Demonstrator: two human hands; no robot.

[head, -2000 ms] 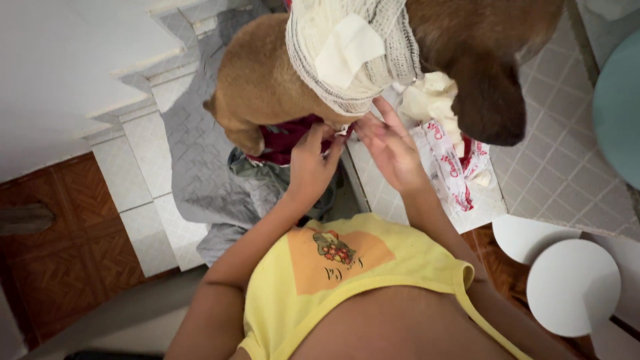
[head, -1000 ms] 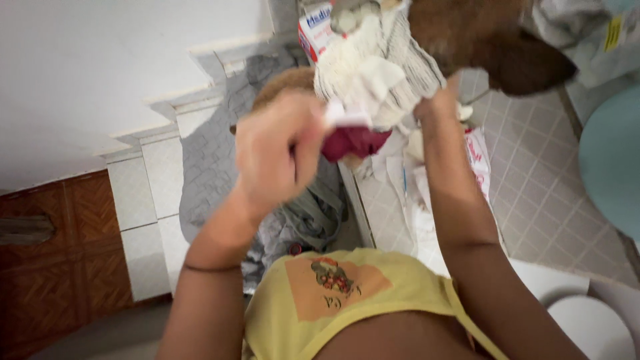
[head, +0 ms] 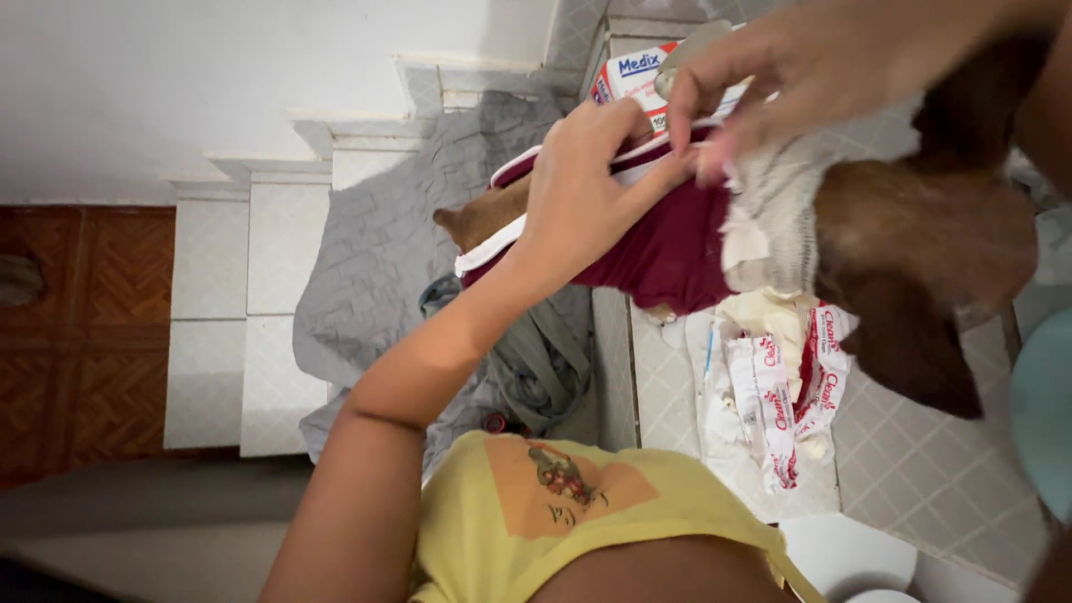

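Observation:
A brown dog point(head: 930, 226) is on the tiled steps, its head to the right with a dark ear hanging. White gauze-like bandage point(head: 775, 222) wraps its neck area. A maroon garment with white trim point(head: 670, 251) lies around its body, part of its brown back showing between the edges. My left hand point(head: 586, 180) grips the garment's white-trimmed edge over the back. My right hand point(head: 779, 92), partly blurred, has its fingertips close together at the trim beside the bandage; whether they pinch the cloth is unclear.
A Medix box point(head: 624, 79) stands behind the hands. Torn red-and-white wrappers point(head: 766, 402) and cream material lie on the tiled step. A grey quilted cloth point(head: 377, 251) and a grey-green garment point(head: 544, 368) cover the steps at left. A pale teal round object point(head: 1047, 410) sits at right.
The maroon garment, bunched low on the dog earlier, now lies spread along its body. My right hand has moved up across the dog to the trim, near my left hand.

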